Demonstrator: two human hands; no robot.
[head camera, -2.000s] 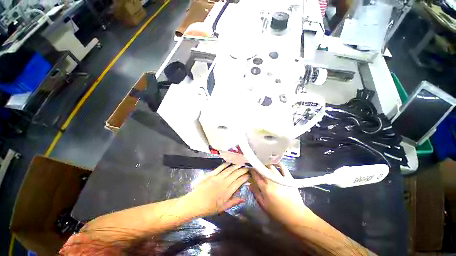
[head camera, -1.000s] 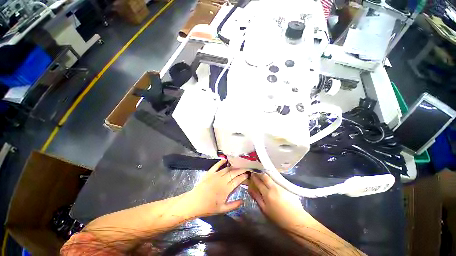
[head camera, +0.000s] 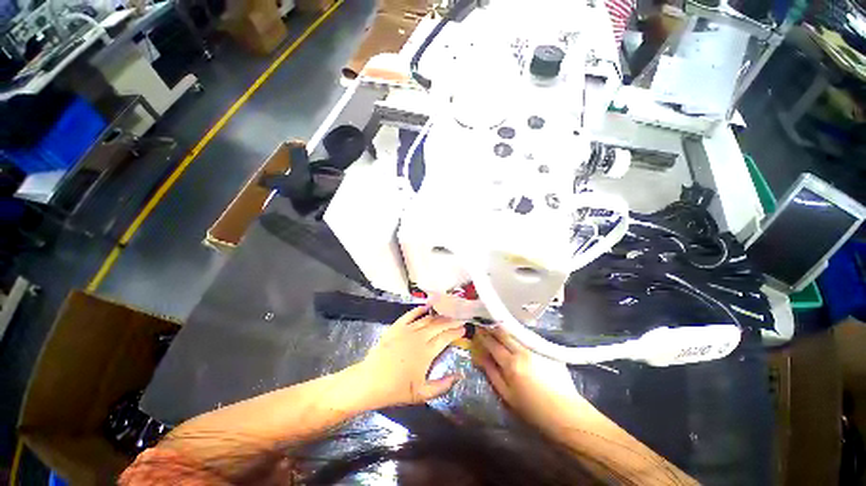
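Note:
A black strap piece lies flat on the dark table, its right end running under my left fingers at the machine head. My left hand has its fingertips pressed on the strap below the needle area. My right hand is beside it, its fingertips at a small dark end between the hands. A bit of yellow shows between my fingertips. The white sewing machine stands just beyond, with red marks near its lower edge. The needle itself is hidden.
A white gooseneck lamp crosses in front of the head. A pile of black straps lies right of the machine. A screen is tilted at the right. Open cardboard boxes stand left and right; a narrow tray is at the table's left edge.
Yellow now shows between my fingertips. Both hands stay at the needle area with small finger shifts. The view has shifted slightly.

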